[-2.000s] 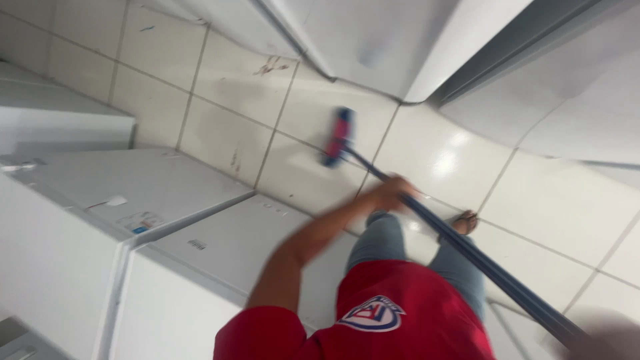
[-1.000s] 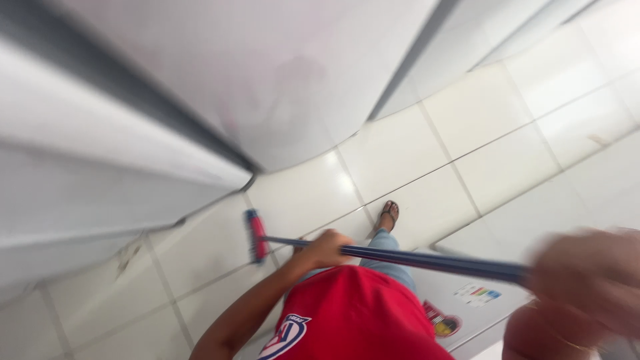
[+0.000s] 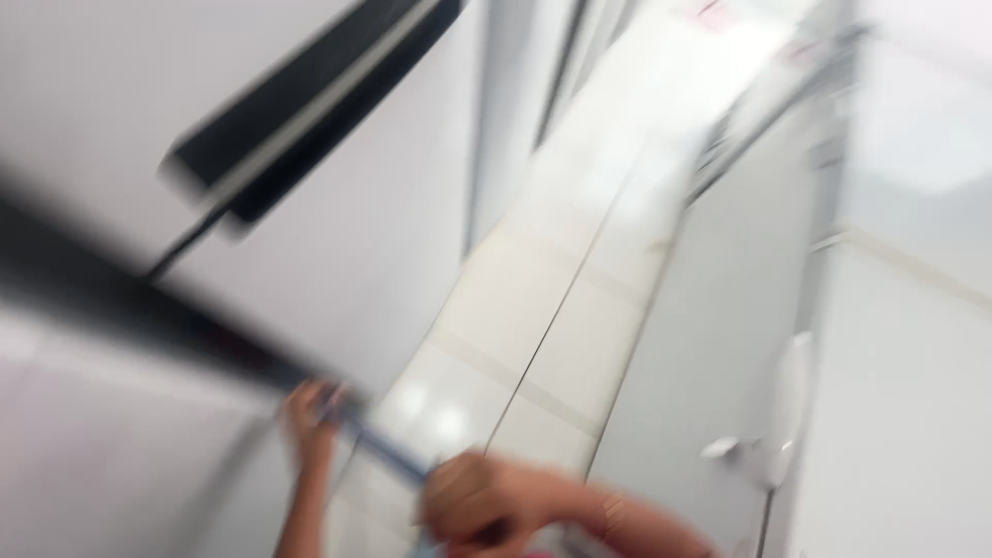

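Note:
A blue broom handle (image 3: 391, 456) runs slantwise at the bottom centre, blurred by motion. My left hand (image 3: 314, 411) is closed around it near the foot of a large pale appliance. Lower and to the right, my right hand (image 3: 465, 496) grips the same handle, with a bracelet on that forearm. The broom's head cannot be made out against the dark gap between the appliances at the left.
Tall pale appliances (image 3: 372, 256) line the left side, one with a long black handle panel (image 3: 310, 116). Grey and white appliances (image 3: 713, 310) stand at the right. A narrow aisle of pale floor tiles (image 3: 542, 325) runs between the rows.
The view has swung strongly, up along the aisle. Both hands still hold the handle; the blue and red broom head, seen on the floor earlier, is no longer discernible.

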